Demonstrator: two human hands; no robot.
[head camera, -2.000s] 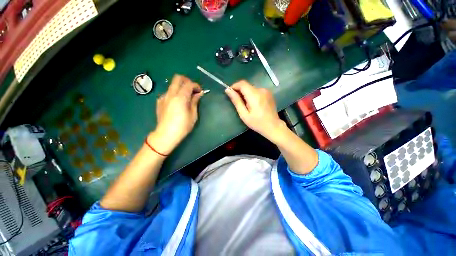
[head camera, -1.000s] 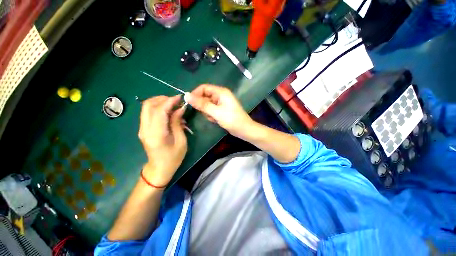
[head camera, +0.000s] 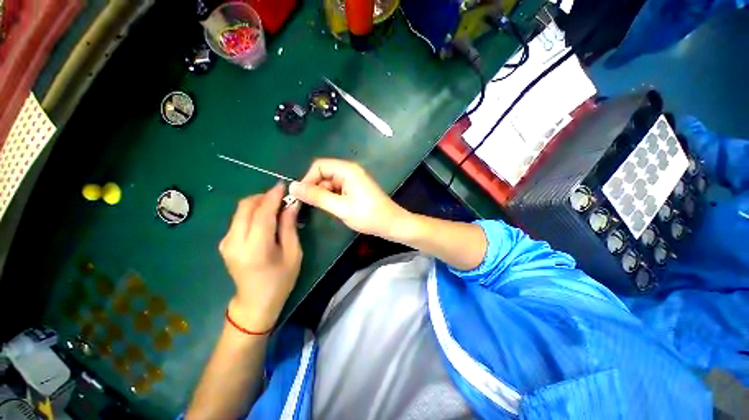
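My right hand (head camera: 349, 197) pinches a thin grey rod-like tool (head camera: 253, 168) near one end; its free end points up and left. My left hand (head camera: 261, 246) pinches a small silver part (head camera: 289, 198), mostly hidden in the fingertips. The fingertips of both hands meet there, above the green mat. Where tool and part touch is hidden.
Two round units (head camera: 177, 108) (head camera: 173, 206) lie left. Dark discs (head camera: 290, 117) and tweezers (head camera: 360, 108) lie beyond my hands. A clear cup (head camera: 236, 37) stands farther back. Amber discs (head camera: 131, 320) lie at left. Black stacked trays (head camera: 567, 176) stand right.
My hands have come together, bringing tool and part to each other. The view has shifted, and the orange tool now shows only at the top edge.
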